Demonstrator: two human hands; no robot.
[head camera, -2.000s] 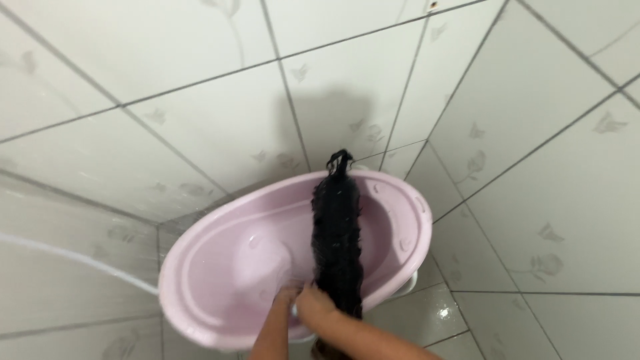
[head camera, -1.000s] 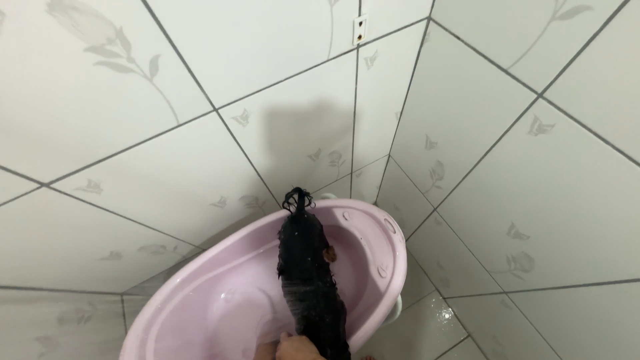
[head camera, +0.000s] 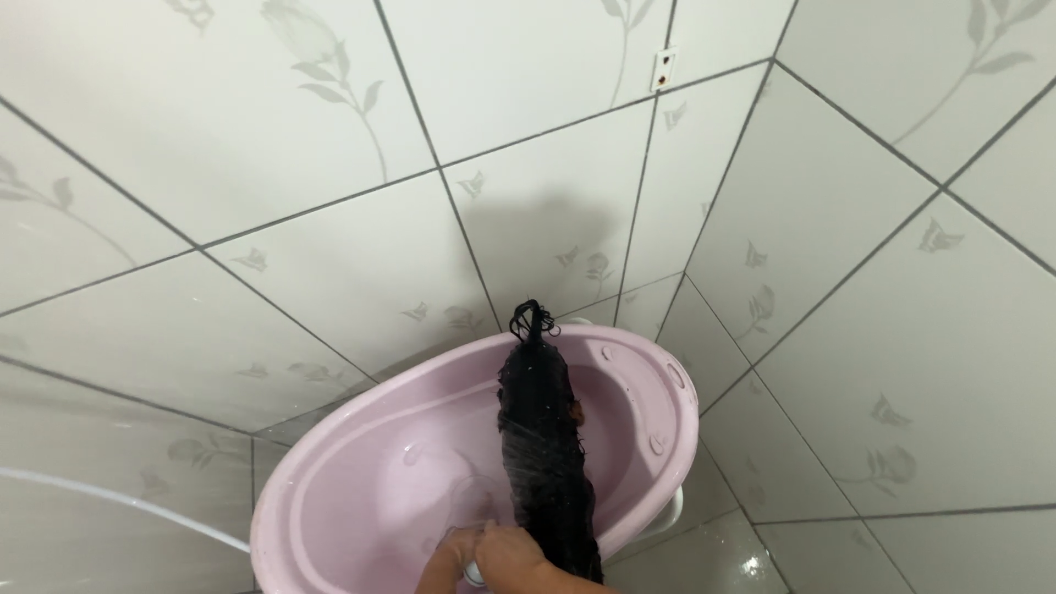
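A black, wet-coated dog (head camera: 544, 437) stands in a pink plastic baby bathtub (head camera: 660, 487), its curled wet tail over the far rim and its back toward me. Beside its left flank, low in the view, my left hand (head camera: 459, 546) is next to a white object (head camera: 473, 572), seemingly a shower head; its grip is partly hidden. Fine water spray falls on the dog's side. My right hand (head camera: 505, 551) touches or overlaps my left hand near the same object, against the dog's coat. The fingers of both hands are mostly hidden.
White tiled walls (head camera: 544, 223) with a flower pattern meet in a corner behind the tub. A white hose (head camera: 124, 497) runs in from the left toward the tub. A wall socket (head camera: 663, 69) is above. Wet floor tiles (head camera: 718, 549) lie at the right.
Both hands show again at the dog's side; one second ago they were mostly out of view at the bottom edge. Water spray now shows over its flank. The view has shifted.
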